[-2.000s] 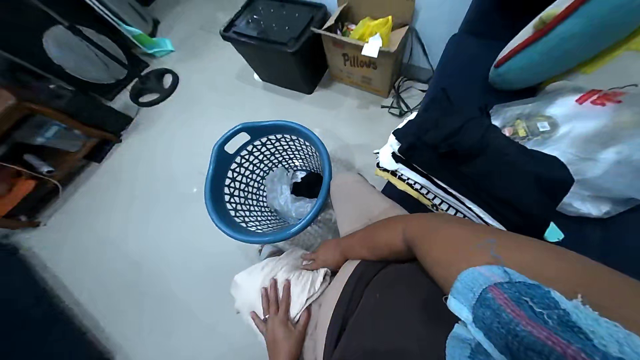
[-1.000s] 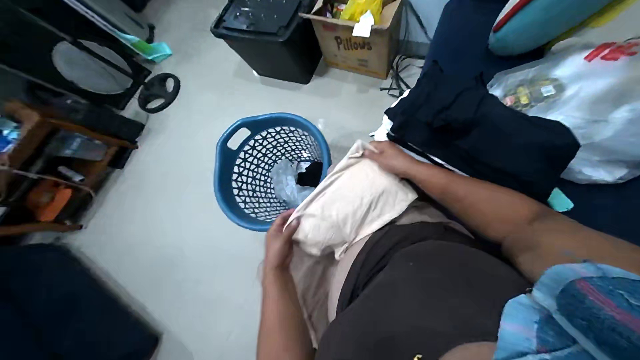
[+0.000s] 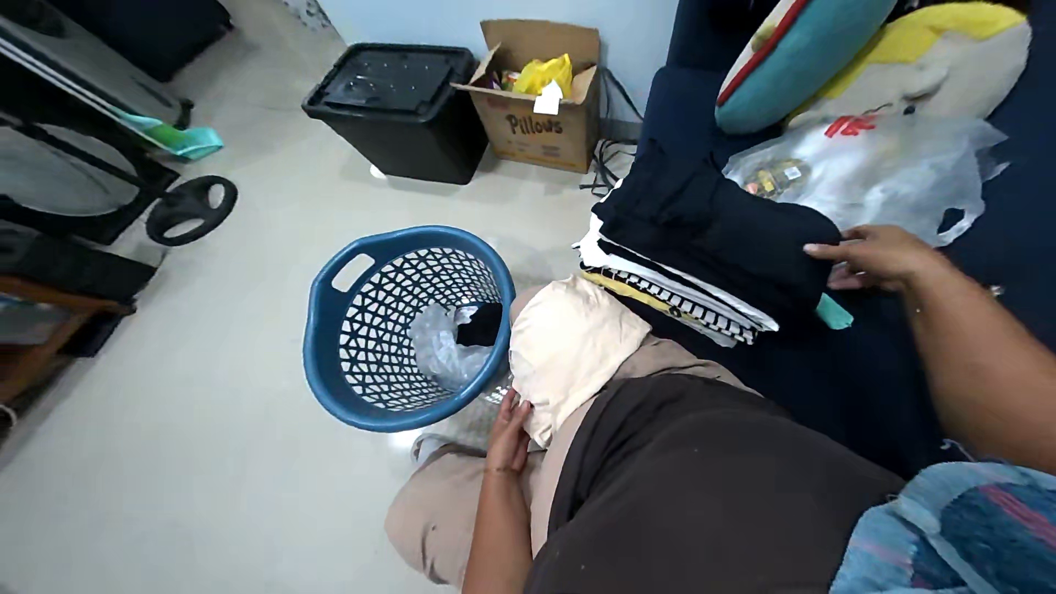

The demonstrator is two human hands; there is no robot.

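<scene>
A folded cream cloth (image 3: 573, 351) lies across my thigh, with my left hand (image 3: 509, 433) resting against its lower left edge, fingers close together. My right hand (image 3: 879, 257) is at the right edge of a stack of folded clothes, its fingertips touching the black garment (image 3: 726, 227) on top. White, striped and yellow garments (image 3: 660, 301) show beneath it. Left of my knee stands a blue plastic laundry basket (image 3: 318, 355), holding a clear plastic bag (image 3: 445, 351) and a black cloth (image 3: 480, 324). Whether the right fingers grip the garment is unclear.
The stack rests on a dark blue sofa (image 3: 866, 396), beside a white plastic bag (image 3: 891, 177) and plush cushions (image 3: 804, 62). Beyond the basket stand a lidded black bin (image 3: 396, 107) and an open cardboard box (image 3: 536, 128). A fan (image 3: 74, 169) is at the left.
My right hand has moved off the cream cloth to the clothes stack at the right. The cloth, held up by both hands a second ago, now lies on my thigh.
</scene>
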